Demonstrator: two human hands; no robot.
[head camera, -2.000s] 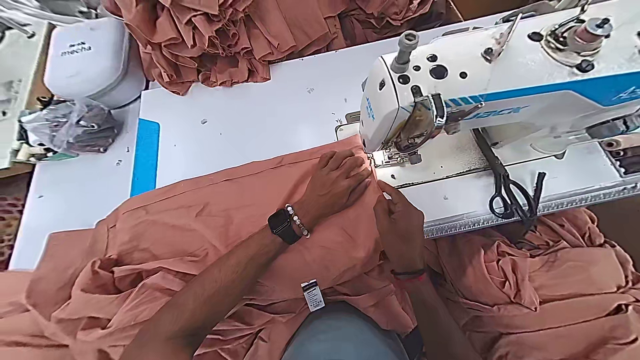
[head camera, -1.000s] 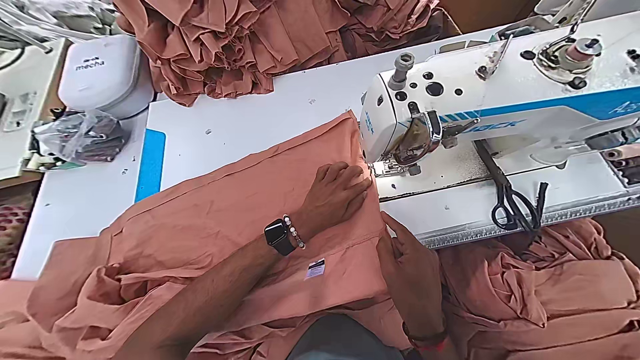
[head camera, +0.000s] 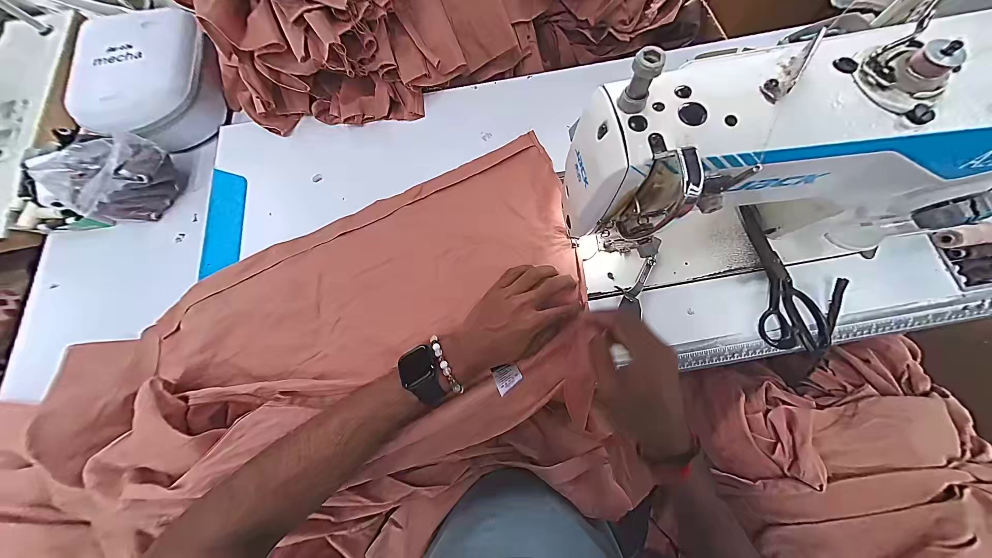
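A pinkish-brown fabric piece (head camera: 372, 263) lies across the table, its right edge under the presser foot (head camera: 620, 242) of a white Jack sewing machine (head camera: 775, 132). My left hand (head camera: 523, 314), with a watch and beaded bracelet at the wrist, lies on the fabric just below the needle area, fingers bent and close together. My right hand (head camera: 639, 380) is blurred at the fabric's right edge, its fingertips closed on the cloth. A small white label (head camera: 507, 378) shows on the fabric between the wrists. The needle tip cannot be made out.
Black scissors (head camera: 790, 310) lie under the machine arm, near a ruler strip (head camera: 891, 322) on the table edge. Gathered cloth (head camera: 372, 54) is heaped behind; more cloth (head camera: 868, 449) hangs at the right. A white case (head camera: 136, 74) and plastic bag (head camera: 105, 178) stand left.
The fabric's far corner has advanced beyond the presser foot, where two seconds ago it was beside it. My right hand has drawn up the cloth near the edge.
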